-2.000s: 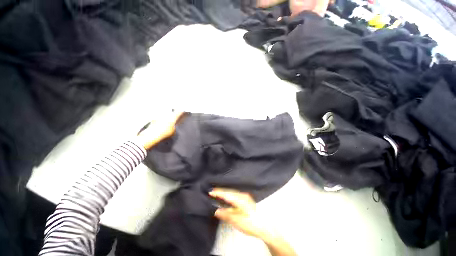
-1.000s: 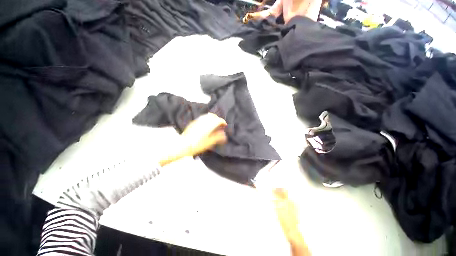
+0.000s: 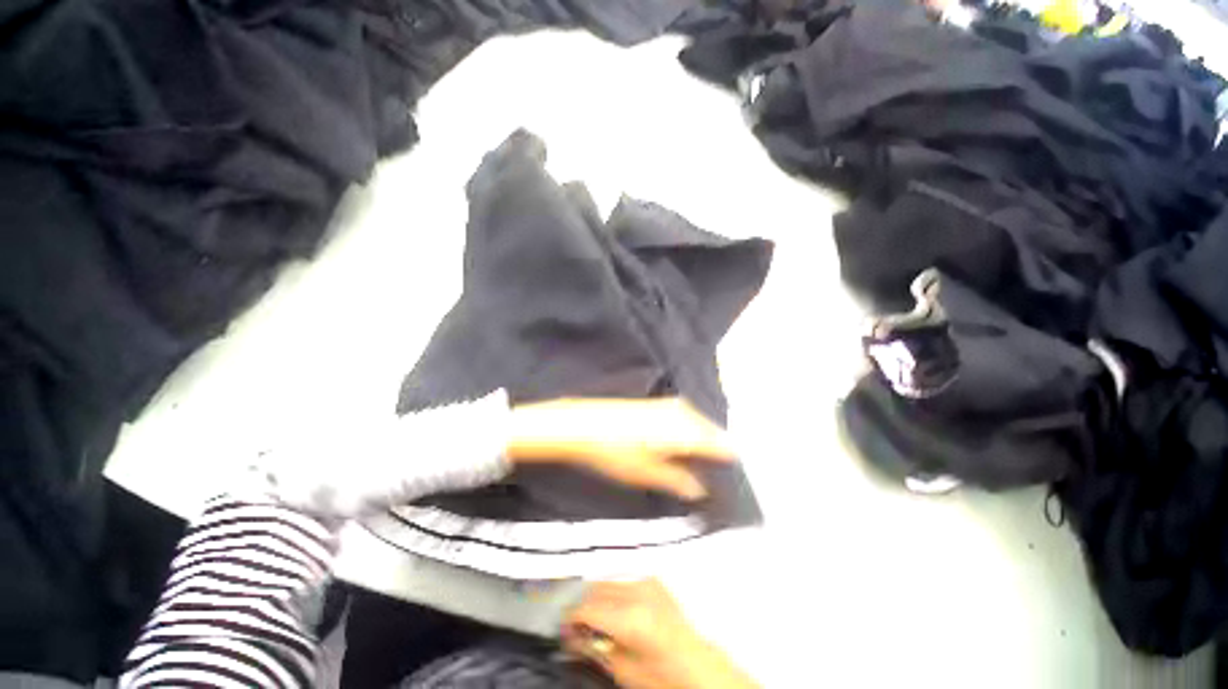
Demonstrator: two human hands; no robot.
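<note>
Dark trousers point(image 3: 566, 296) lie on the white table in front of me, legs pointing away. Their waistband lining point(image 3: 539, 538), white with a dark line, curves along the near side. My left hand point(image 3: 646, 442) lies across the cloth just above the waistband, fingers spread and blurred, pointing right. My right hand point(image 3: 633, 630) is just below the waistband at the table's near edge, fingers curled. Something small and metallic shows at its fingers; I cannot tell what it is.
A large dark garment heap point(image 3: 175, 242) covers the left side and hangs over the table edge. Another crumpled dark heap point(image 3: 997, 269) lies on the right, with a curled grey-white striped waistband point(image 3: 923, 337) showing. The white table point(image 3: 862, 592) has tiny specks on it.
The trousers have been turned and spread, so the white waistband now faces me. My left hand has moved right; my right hand has moved down and left. The person's hands at the top are gone.
</note>
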